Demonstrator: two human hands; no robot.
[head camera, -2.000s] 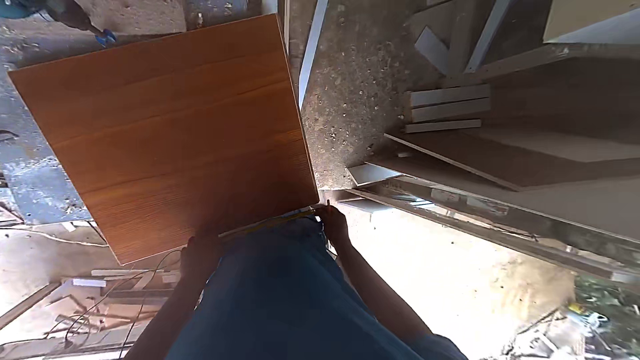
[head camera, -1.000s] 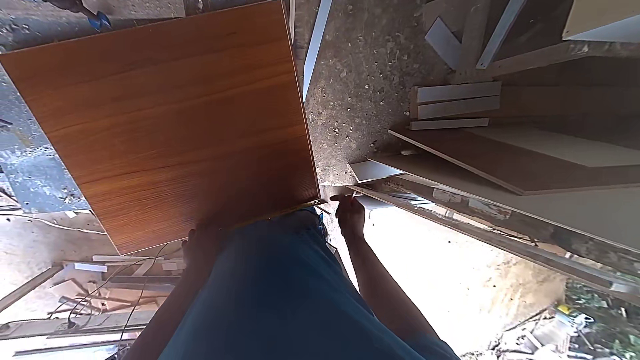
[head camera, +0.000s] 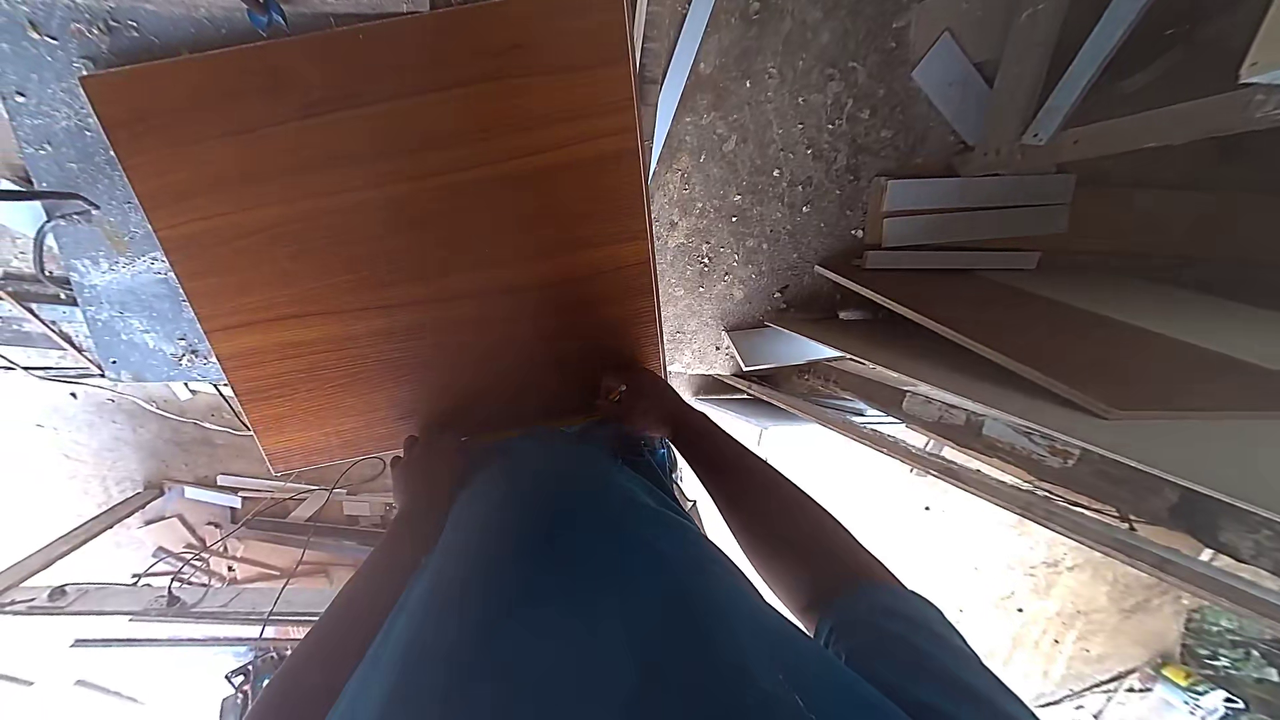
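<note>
A large wood-grain board (head camera: 400, 220) lies on a worn grey work surface, one edge close against my body. At the board's near edge, left of my shirt, is my left hand (head camera: 430, 475); it is dark and its fingers are hard to make out. My right hand (head camera: 638, 402) is over the board's near right corner with a small yellowish item between its fingers, whose kind I cannot tell. A thin yellow strip, which looks like a measuring tape (head camera: 530, 430), runs along the near edge between both hands.
Grey work surface (head camera: 130, 290) shows left of the board. Stacked white-edged strips (head camera: 975, 222) and large leaning panels (head camera: 1080, 350) stand at right. Offcuts (head camera: 290, 530) and a cable lie at lower left. A blue item (head camera: 266, 14) is at the board's far edge.
My right hand was beyond the board's right corner one second ago and has moved left, onto the corner. My left hand stays near the board's near edge.
</note>
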